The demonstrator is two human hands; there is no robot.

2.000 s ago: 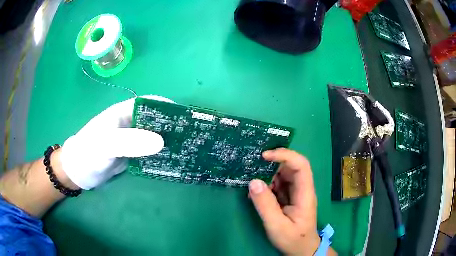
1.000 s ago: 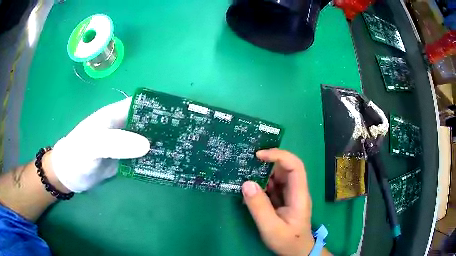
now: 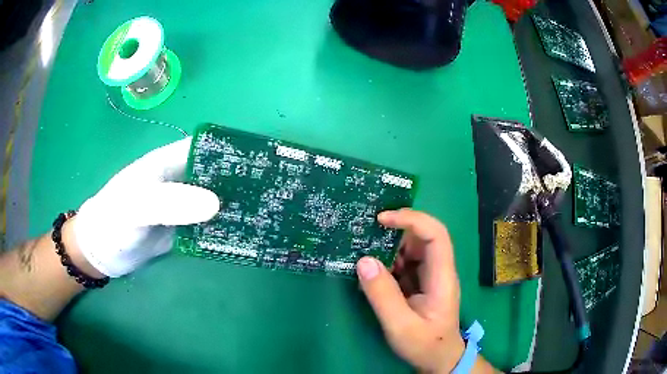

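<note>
A green circuit board [image 3: 292, 204] is held above the green mat, its face with dense silvery solder points towards me, its right end slightly lower. My left hand [image 3: 146, 212], in a white glove, grips its left end, thumb on the face and fingers hidden behind. My bare right hand [image 3: 417, 292] holds the lower right end between thumb and fingers. A blue band is on the right wrist. The solder wire spool [image 3: 139, 62] stands at the upper left, its thin wire trailing towards the gloved hand.
The iron stand [image 3: 508, 182] with a yellow-brown sponge [image 3: 516, 252] is right of the board, the soldering iron [image 3: 562, 256] resting in it. A black wide nozzle [image 3: 398, 33] is at the mat's far edge. The conveyor belt [image 3: 545, 139] with several boards runs along the right.
Across the frames the view shifts slightly, and the board sits a little further left in the picture and is tilted slightly differently. Both hands keep the same hold.
</note>
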